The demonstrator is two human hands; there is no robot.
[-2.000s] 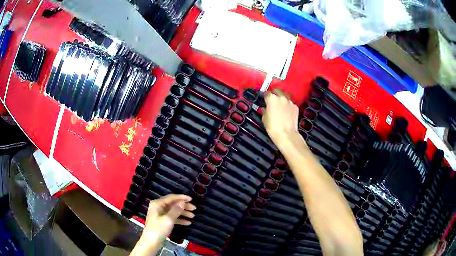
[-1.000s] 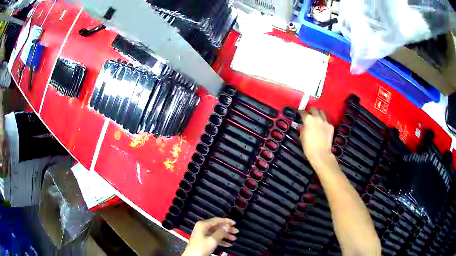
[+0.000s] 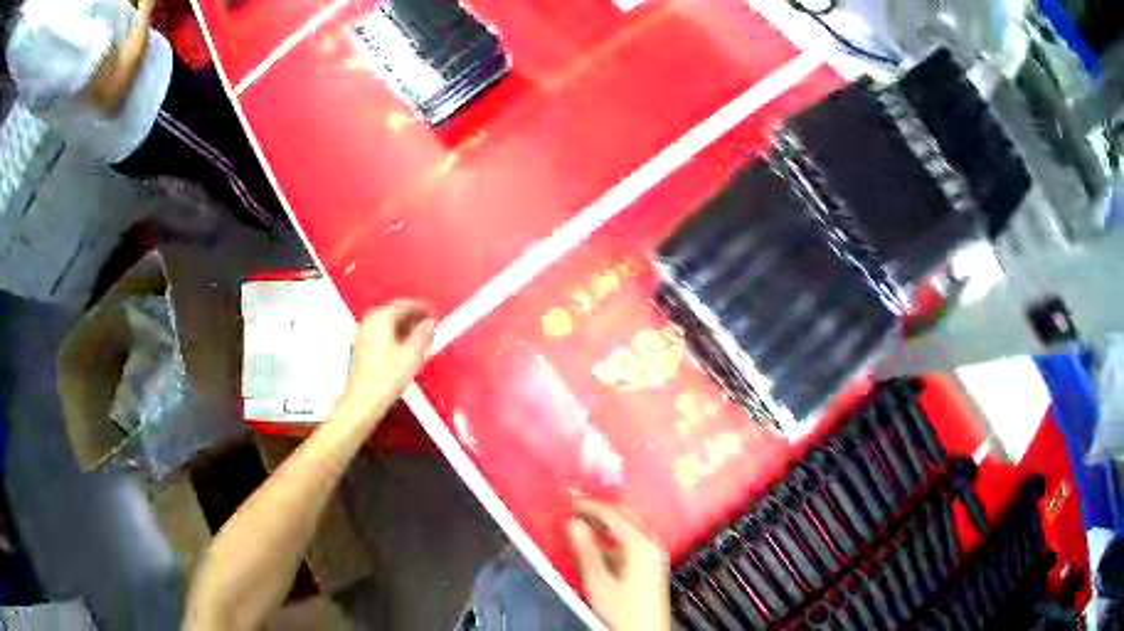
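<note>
Rows of slim black handle-like parts (image 3: 838, 505) lie side by side at the lower right on the red-covered bench (image 3: 493, 185). My left hand (image 3: 392, 351) is at the bench's near edge by a white line, fingers curled; whether it holds anything is unclear. My right hand (image 3: 623, 567) is low at the left end of the rows, thumb and fingers loosely apart, with no part visible in it. Wrapped glossy black bundles (image 3: 783, 296) lie beyond the rows.
A smaller wrapped bundle (image 3: 438, 56) lies at the top. A grey metal post (image 3: 986, 327) stands at the right. Open cartons (image 3: 117, 358) and a white sheet or box (image 3: 296, 351) are below the bench edge. A person in a pale cap (image 3: 80, 56) is at the upper left.
The view has swung left along the bench. My right hand has come away from the far end of a row to the near edge. My left hand has moved left, clear of the rows.
</note>
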